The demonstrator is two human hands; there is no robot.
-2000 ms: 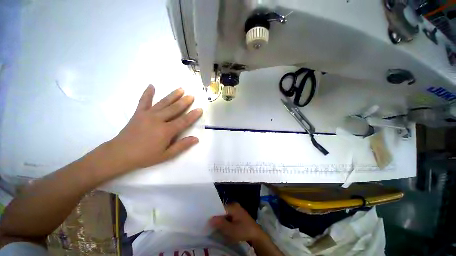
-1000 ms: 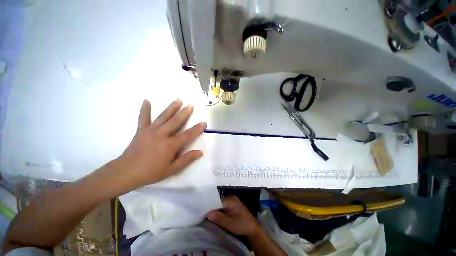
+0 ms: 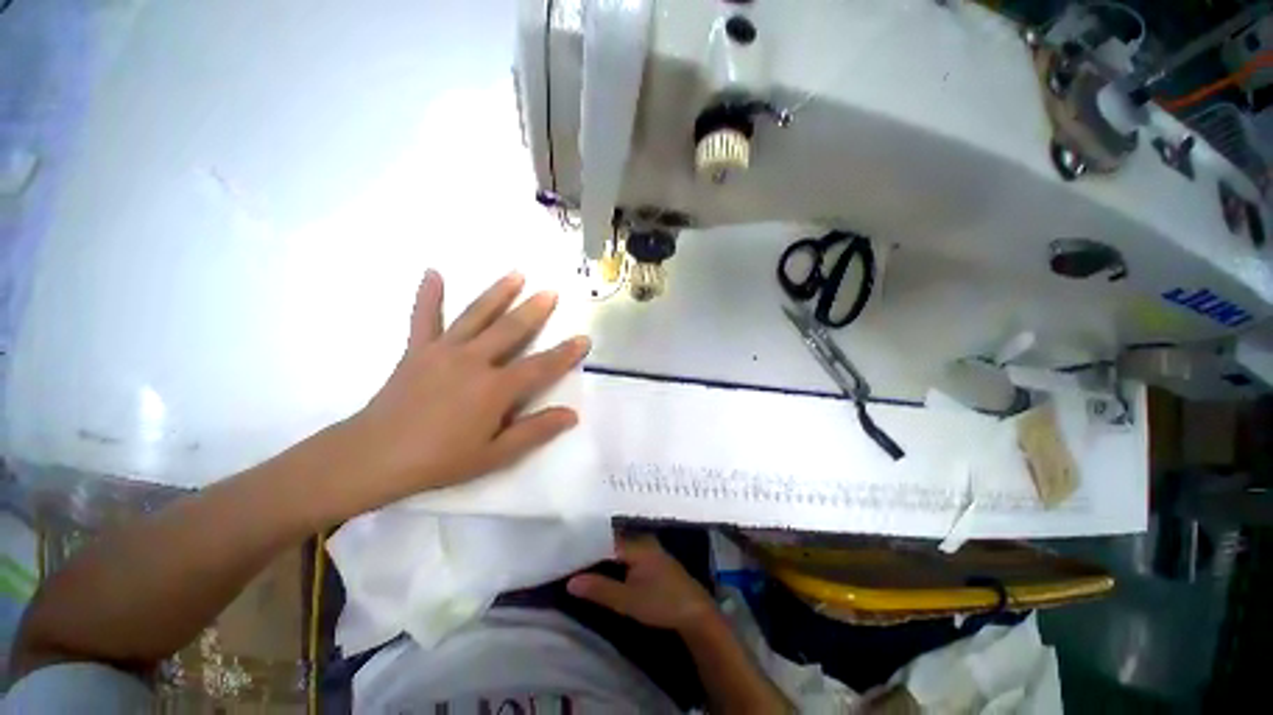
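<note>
A white fabric piece (image 3: 468, 559) lies on the table at the needle and hangs over the front edge in folds towards my lap. Its outline on the white table is washed out. My left hand (image 3: 482, 384) lies flat on it, fingers spread, just left of and below the lit presser foot area (image 3: 612, 268). My right hand (image 3: 642, 584) is below the table's front edge, beside the hanging cloth's right edge. Its fingers are curled and partly hidden, so its hold on the cloth cannot be told.
The sewing machine arm (image 3: 894, 154) spans the upper right. Black-handled scissors (image 3: 829, 279) and snips (image 3: 845, 377) lie beneath it. Scraps and a tan piece (image 3: 1048, 455) lie at the table's right end. Below are a yellow-edged support (image 3: 907, 601), white pieces (image 3: 984, 677) and a taped box (image 3: 237, 629).
The view has shifted slightly. The hanging cloth is more bunched, and its lower part has drawn up and left from my right hand. My left hand remains flat and spread.
</note>
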